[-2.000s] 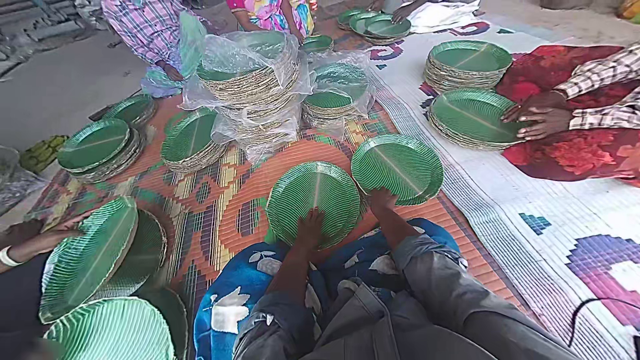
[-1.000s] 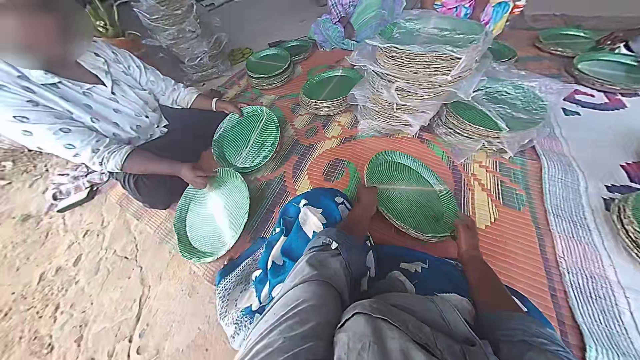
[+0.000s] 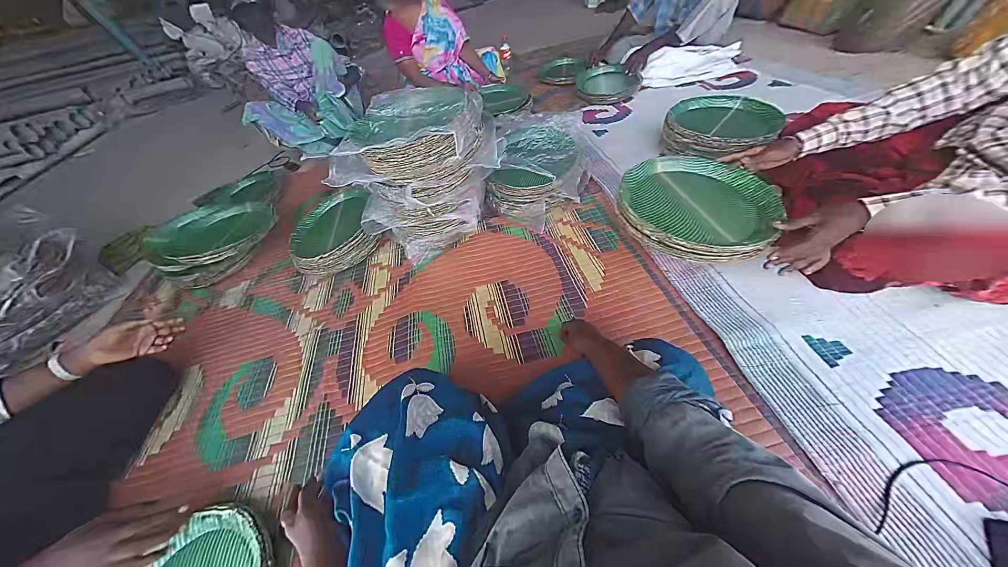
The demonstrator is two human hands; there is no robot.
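My left hand (image 3: 309, 521) is low in view, just right of a green leaf-patterned plate (image 3: 216, 543); a small gap separates them, and the hand looks empty. A co-worker's hand (image 3: 134, 531) lies at that plate's left side. My right hand (image 3: 591, 346) is by my blue cloth-covered knee, over the patterned mat (image 3: 315, 346), with no plate at it; its fingers are too blurred to read. To the right, another person's hands (image 3: 819, 236) are beside a stack of green plates (image 3: 701, 205).
Plastic-wrapped plate stacks (image 3: 425, 157) stand ahead, with a smaller wrapped stack (image 3: 528, 173) beside them. More stacks (image 3: 209, 236) (image 3: 331, 232) are at the left, another (image 3: 720, 122) at the right. A black cable (image 3: 890, 488) curves over the white mat (image 3: 795, 315). Several people sit around.
A second ago both my hands held a green plate stack before my knees; now they are apart and that spot shows mat. My left hand has moved left. The view has swung back right.
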